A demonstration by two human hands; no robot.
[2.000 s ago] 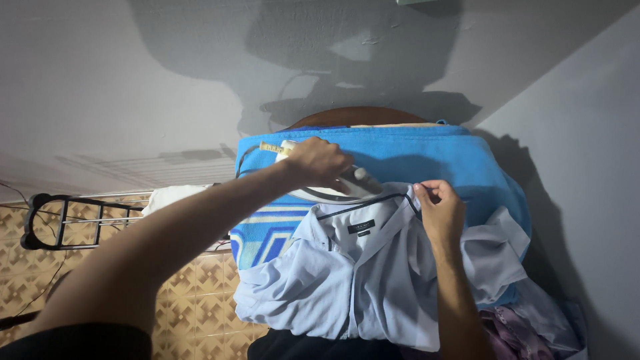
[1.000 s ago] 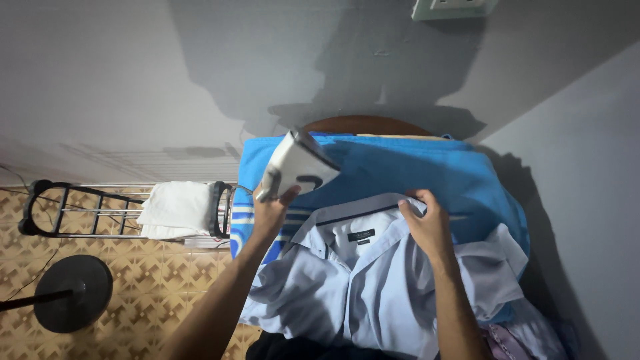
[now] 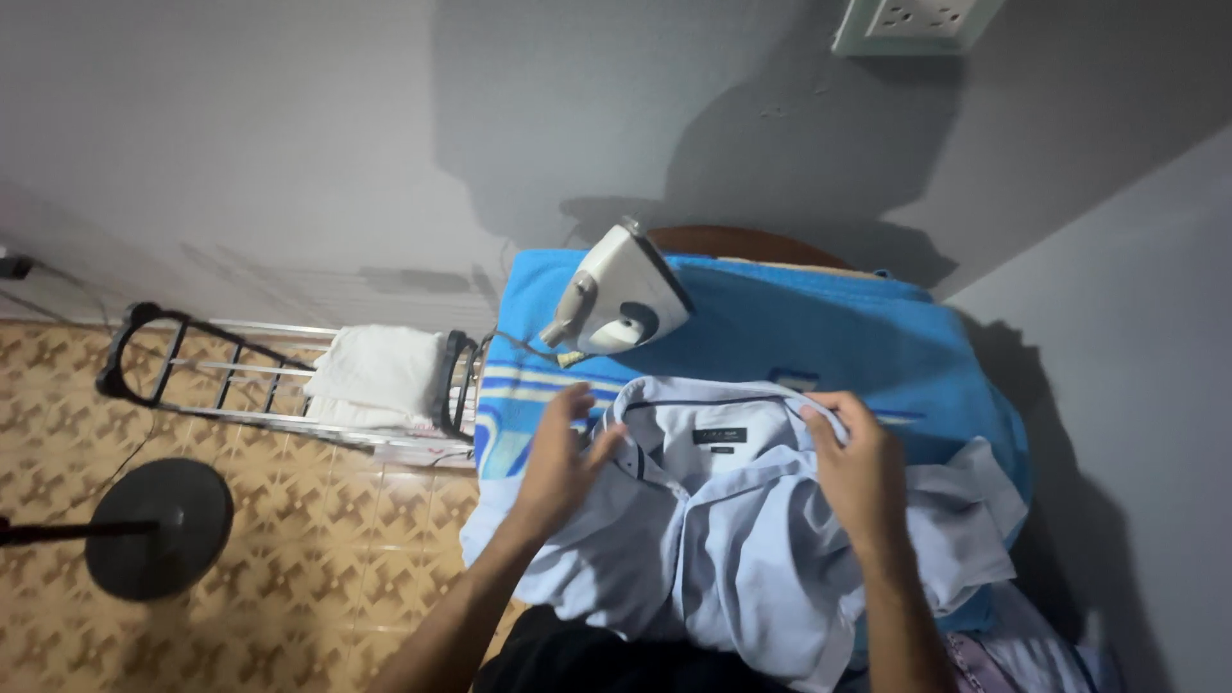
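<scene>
A light blue collared shirt (image 3: pixel 731 539) lies front up on a blue patterned towel (image 3: pixel 866 318) that covers a table. My right hand (image 3: pixel 857 462) pinches the right end of the shirt's collar between thumb and fingers. By the collar's left end is my left hand (image 3: pixel 568 457), its thumb and fingers apart and nothing held in it; whether it touches the fabric is hard to tell. Above my left hand, a white clothes iron (image 3: pixel 626 298) stands on its heel on the towel, tip toward the wall, its cord running off to the left.
A brown rounded edge (image 3: pixel 751 241) shows behind the towel. At left, a metal-framed rack (image 3: pixel 231 371) bears folded white cloth (image 3: pixel 380 375). A round black stand base (image 3: pixel 164 529) rests on the tiled floor. More clothing (image 3: pixel 1020 640) lies at lower right. A wall outlet (image 3: pixel 914 19) is above.
Two seconds ago my left hand held the iron near the collar; a second ago it had the iron raised at the towel's left. Now the iron is let go and that hand is beside the collar.
</scene>
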